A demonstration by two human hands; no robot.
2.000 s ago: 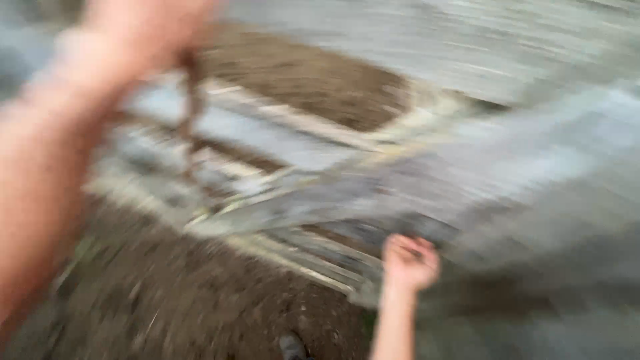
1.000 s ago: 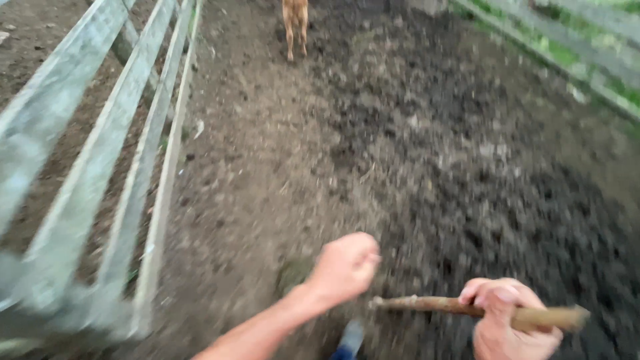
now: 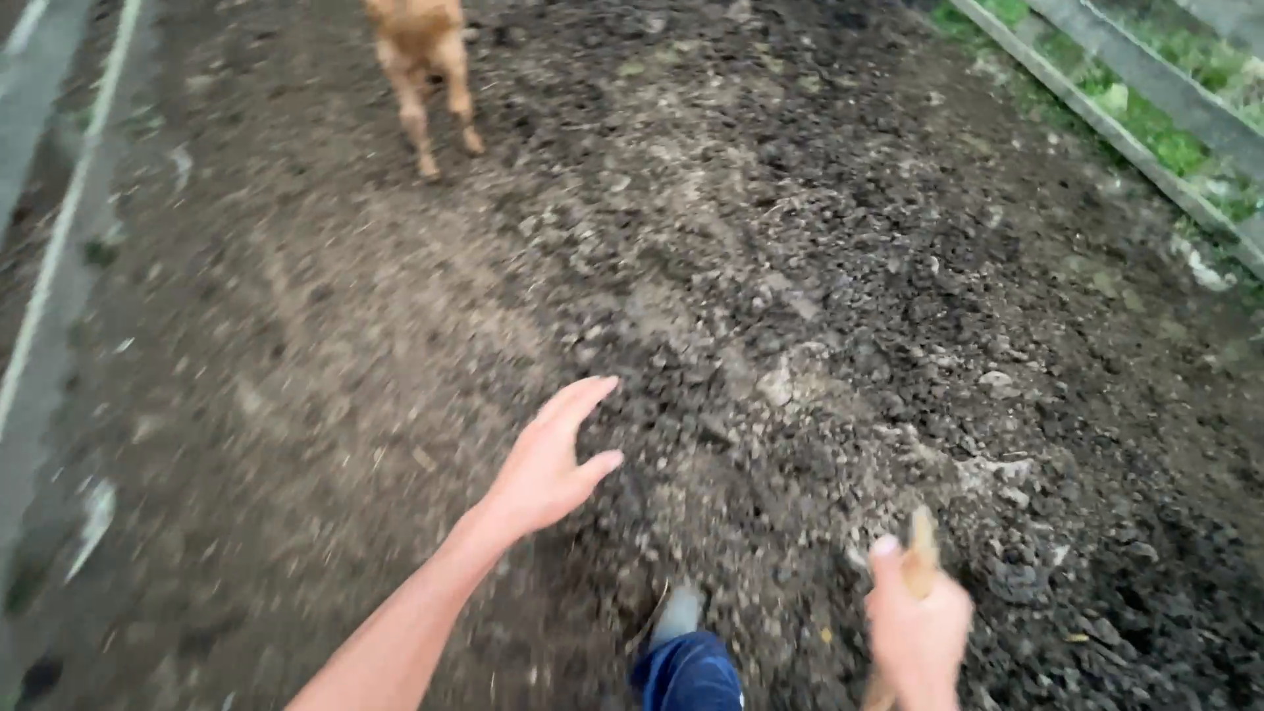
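Observation:
My right hand (image 3: 918, 622), at the lower right, is closed around a wooden stick (image 3: 923, 538). One end of the stick sticks up past my thumb, and another bit shows below the hand; the rest is hidden by it. Left of it, near the middle, my left hand (image 3: 553, 469) is empty, with thumb and fingers apart over the bare dirt. A reddish-brown four-legged animal (image 3: 420, 39) stands ahead at the top left; only its legs and lower hindquarters are in view.
Trampled, lumpy dirt ground (image 3: 691, 247) runs ahead. Wooden fence rails (image 3: 74, 212) line the left side, and more rails (image 3: 1116, 138) with grass behind them edge the upper right. My shoe and blue trouser leg (image 3: 691, 671) show at the bottom.
My left hand has opened from a closed shape. The stick, which lay across to the left from my right hand, now points upward in it. More of the animal shows.

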